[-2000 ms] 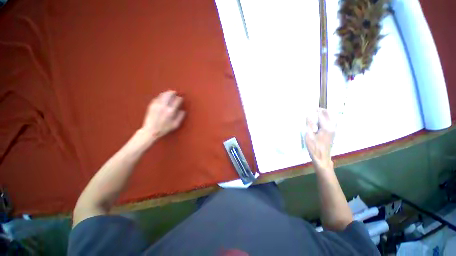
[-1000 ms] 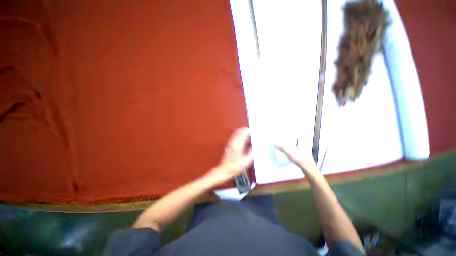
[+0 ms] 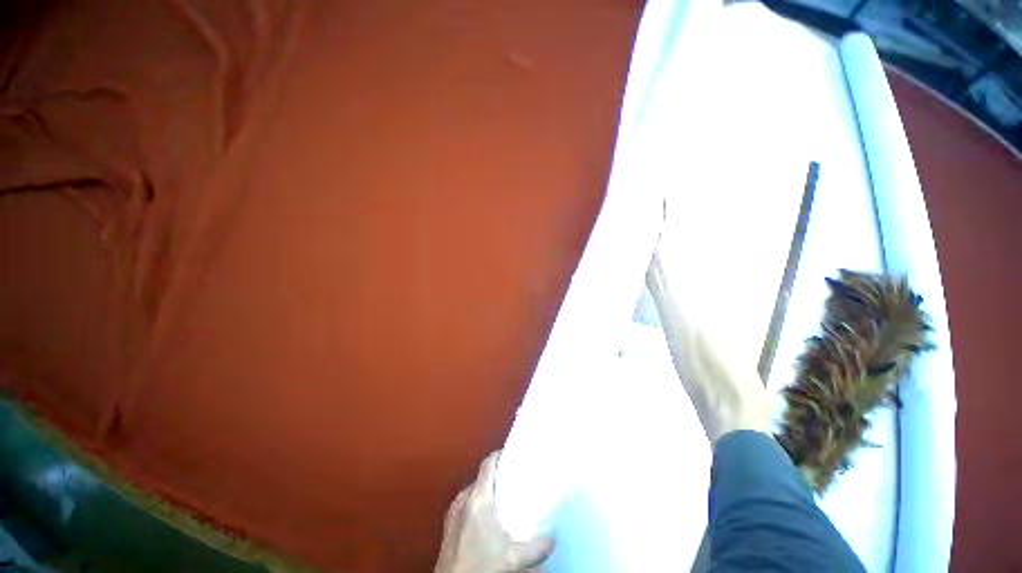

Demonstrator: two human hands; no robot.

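Note:
A broad white paper sheet [image 3: 717, 123] lies over the rust-red fabric [image 3: 381, 257]. My left hand [image 3: 484, 532] is at the bottom, partly cut off, with the paper's left edge between thumb and fingers; the edge looks lifted there. My right hand [image 3: 661, 293] reaches forward over the paper. Its fingers are washed out by glare, so its hold is unclear. A small greyish piece [image 3: 647, 309] shows beside its fingers. A thin brown strip [image 3: 791, 269] lies on the paper to the right. The brown feather duster [image 3: 854, 375] lies beside my right forearm, its handle hidden.
The paper's rolled part [image 3: 910, 257] runs along the right side, with more red fabric [image 3: 986, 269] beyond. Folds crease the fabric at left. The frayed lay edge [image 3: 168, 509] curves along the lower left above the green floor [image 3: 67, 481]. Dark clutter shows at the top right.
The view has shifted and turned. My left hand has moved from near the metal block to the paper's edge. My right hand has reached farther forward. The metal block is out of view.

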